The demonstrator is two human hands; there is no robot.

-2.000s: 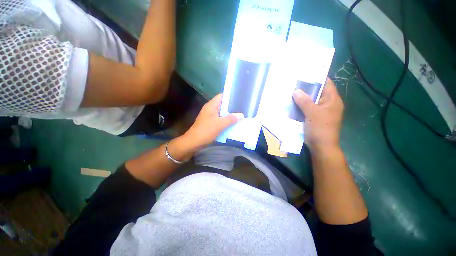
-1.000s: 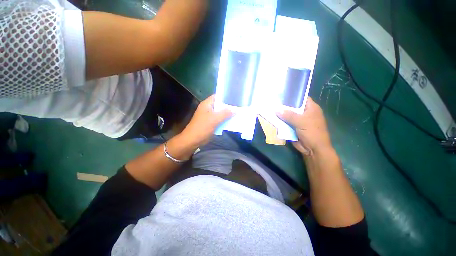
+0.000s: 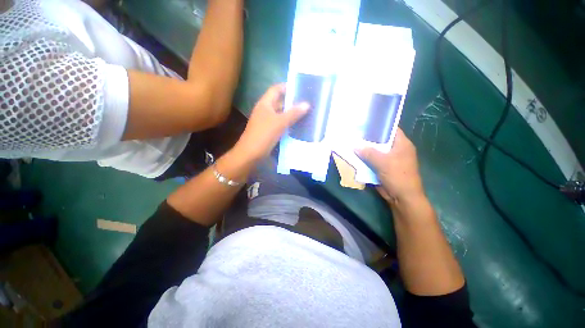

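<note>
A printed product box [image 3: 346, 96], white and light blue, is held over the green bench top. It is overexposed, with a dark cylinder picture on each of two faces. Flaps stick out at its near end, with a tan cardboard insert [image 3: 347, 172] showing between them. My left hand [image 3: 272, 118] holds the box's left edge, thumb on the left cylinder picture. My right hand [image 3: 394, 164] grips the lower right corner, thumb on the front. The fingers behind the box are hidden, and its far end is cut off by the top edge.
Another person's bare arm [image 3: 173, 106] and white mesh sleeve [image 3: 54, 96] are close on the left. A black cord [image 3: 482, 163] loops over the green bench [image 3: 513, 256] on the right. A pale curved rail [image 3: 491, 61] runs beyond it.
The box has moved slightly left since the first frame. My left hand has slid up its left edge, my right hand down to the lower right corner. The neighbour's arm moved up and back.
</note>
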